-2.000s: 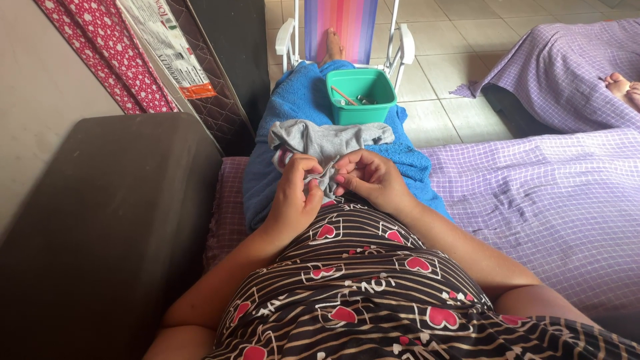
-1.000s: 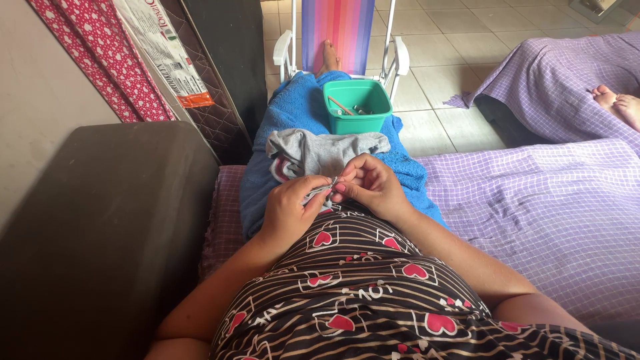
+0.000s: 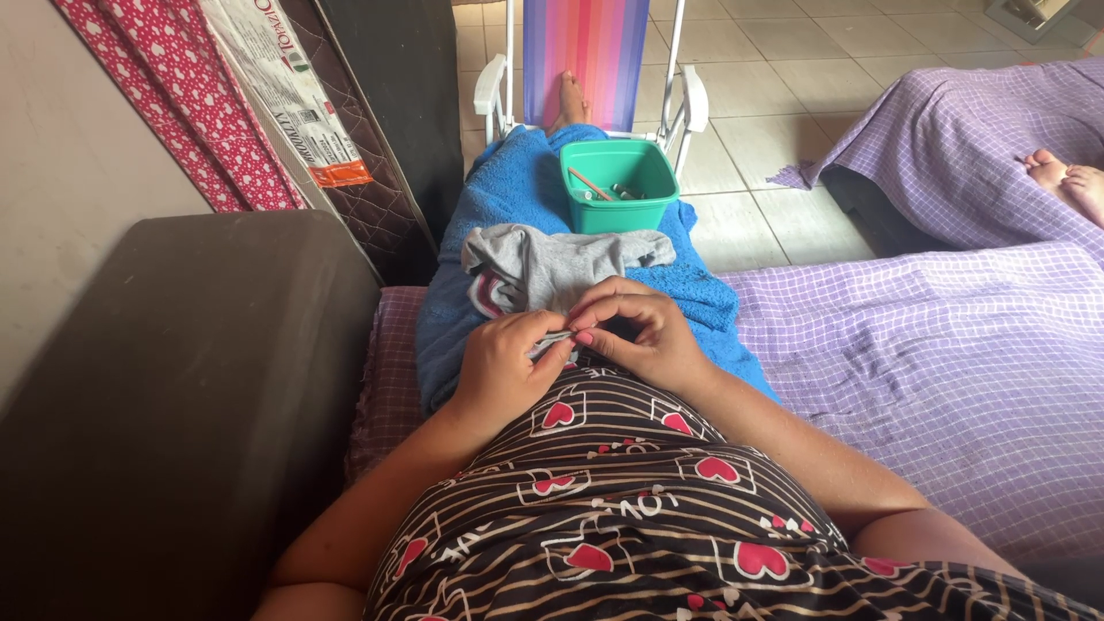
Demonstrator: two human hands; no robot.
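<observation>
A grey cloth garment (image 3: pixel 552 263) lies bunched on a blue towel (image 3: pixel 457 259) over my lap. My left hand (image 3: pixel 513 358) pinches a folded edge of the grey fabric between thumb and fingers, close to my belly. My right hand (image 3: pixel 638 332) meets it there, thumb and index fingertips together at the same edge; whether they hold a needle or thread is too small to tell. Just beyond the garment stands a green plastic tub (image 3: pixel 625 216) with a pencil-like stick (image 3: pixel 590 184) and several small items inside.
A folding chair with a striped seat (image 3: pixel 586 52) stands ahead, my foot on it. At left are a dark sofa armrest (image 3: pixel 172 345) and an upright mattress (image 3: pixel 362 164). A purple checked cover (image 3: pixel 931 345) lies at right; another person's feet (image 3: pixel 1065 181) rest on it further off.
Both hands stay together at the fabric near my belly. The fingers of my right hand have shifted slightly around the pinched edge. The tub remains on the towel.
</observation>
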